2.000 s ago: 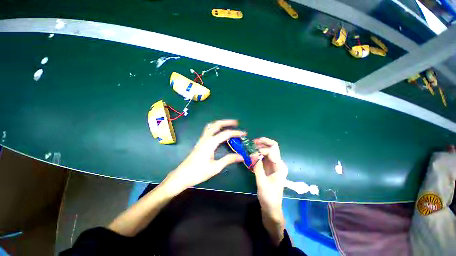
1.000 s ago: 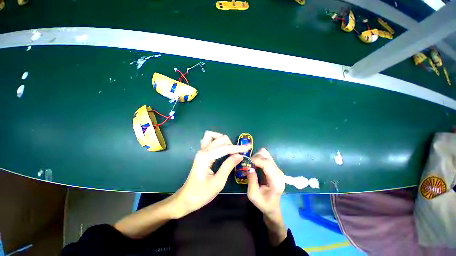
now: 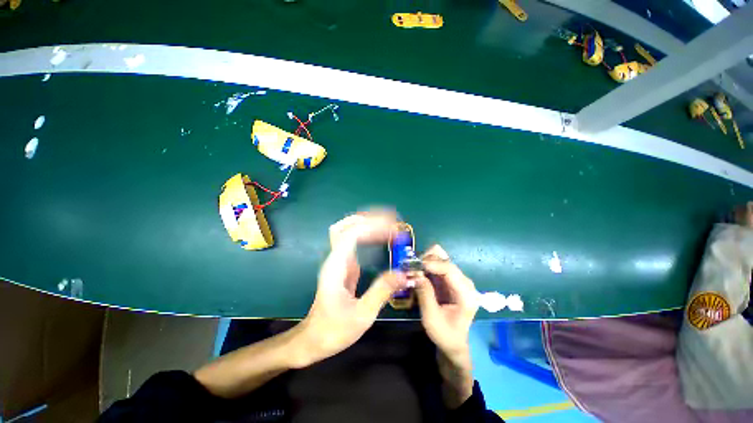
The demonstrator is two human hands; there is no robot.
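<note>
A yellow housing shell (image 3: 402,302) with a blue cell (image 3: 402,246) inside lies open side up on the green bench, its long side pointing away from me. My left hand (image 3: 353,281) is at its left side, thumb near the middle of the shell, fingers blurred over the far end. My right hand (image 3: 444,293) pinches a small dark part, perhaps the circuit board (image 3: 412,264), at the shell's right side. The fingertips hide much of the shell and the part. Whether the left fingers grip anything is unclear.
Two wired yellow shells (image 3: 288,145) (image 3: 245,212) lie to the left on the bench. A pale rail (image 3: 347,86) separates the bench from a lane with flat yellow strips (image 3: 418,20) and wired shells. A slanted grey post (image 3: 660,78) stands right. Another person's sleeve (image 3: 717,322) is at the right edge.
Since one second ago, my left fingers have lifted and spread over the shell's far end. Pieces on the far lane have moved right. Earlier, the shell was tilted between both hands; now it lies upright.
</note>
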